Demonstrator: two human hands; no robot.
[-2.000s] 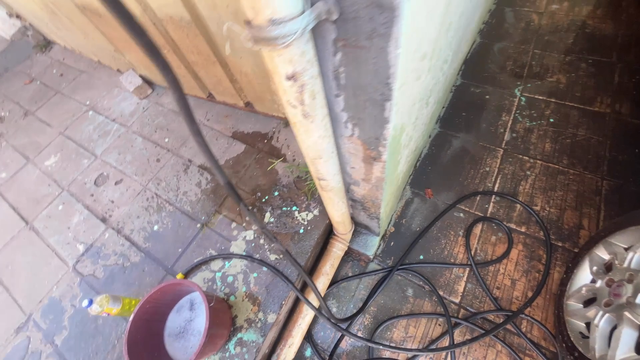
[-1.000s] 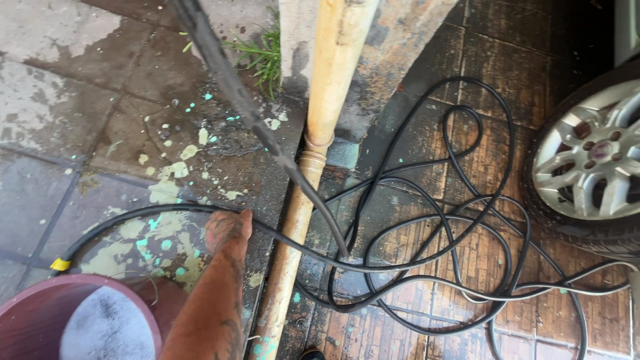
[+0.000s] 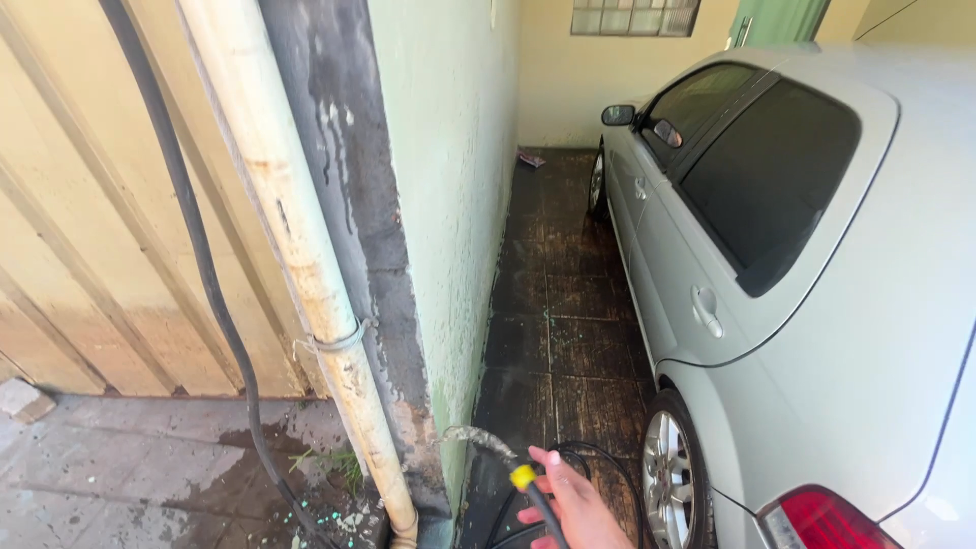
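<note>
My right hand comes in from the bottom edge, right of centre. It holds a black hose near its end, with the hose lying across the fingers and the thumb uppermost. A yellow fitting sits at the hose tip, just beyond the fingers. Water arcs out of it leftward, close to the foot of the green wall. My left hand is out of view. Loops of black hose lie on the tiles behind my right hand.
A silver car stands along the right. To the left are a rusty white pipe tied with wire, a hanging black hose and a beige ribbed metal panel. Dark wet floor tiles run between wall and car.
A hand that was touching the black hose beside the bucket now holds its yellow-tipped end farther right, with water flowing. The view has swung up to the car; the bucket is out of frame.
</note>
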